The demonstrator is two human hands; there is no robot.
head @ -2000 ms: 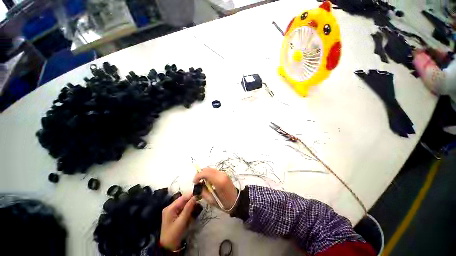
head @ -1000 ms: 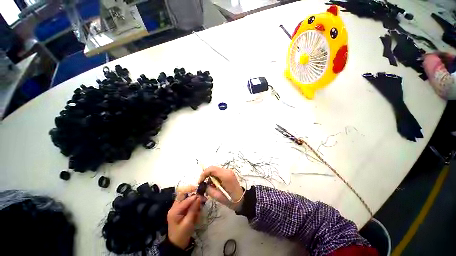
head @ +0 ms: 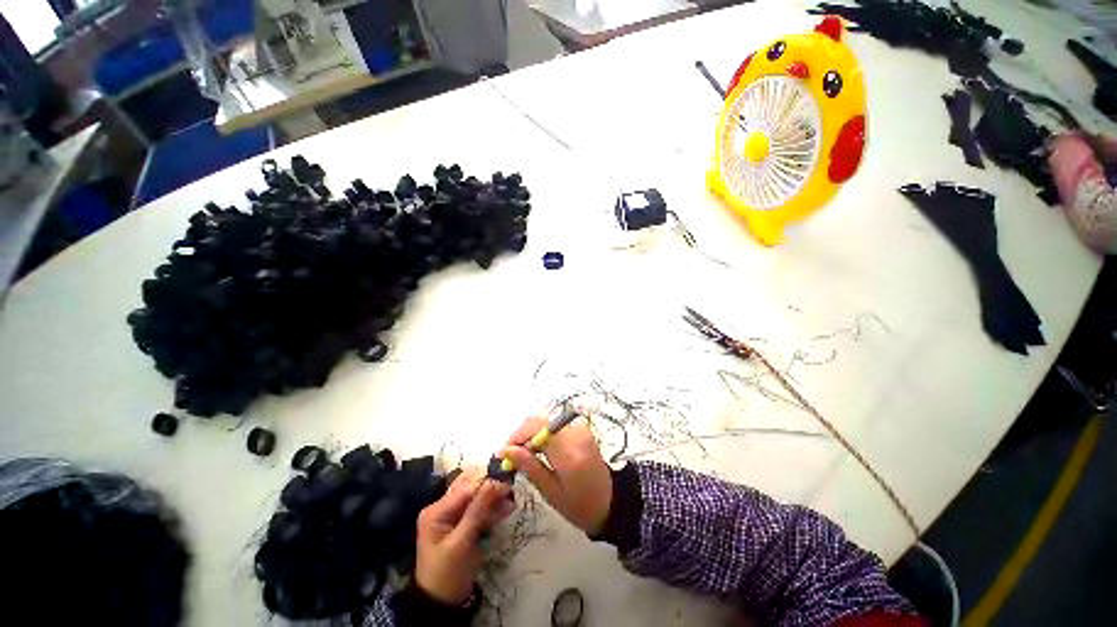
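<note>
My left hand (head: 451, 539) pinches a small black loop (head: 499, 468) at its fingertips. My right hand (head: 573, 475) holds a pen-shaped tool (head: 544, 436) with yellow near its tip and a dark end pointing up. The tool's tip is at the loop; exact contact is too small to tell. A working pile of black loops (head: 343, 527) lies beside my left hand. Dark thread ends (head: 637, 410) are scattered beyond and beside my hands. A thin black ring (head: 567, 608) lies near the bottom edge.
A large black loop pile (head: 306, 282) lies farther left, bagged loops (head: 86, 539) near left. Small snips (head: 717, 333) lie on a twisted cord (head: 839, 435). A small box (head: 641, 210), a yellow chick fan (head: 790, 135) and black pieces (head: 980, 257) stand or lie beyond. Another person's sleeve (head: 1088, 202) shows right.
The tool in my right hand has turned, its dark end now pointing up and away. My hands stay together at the loop. The view has shifted slightly.
</note>
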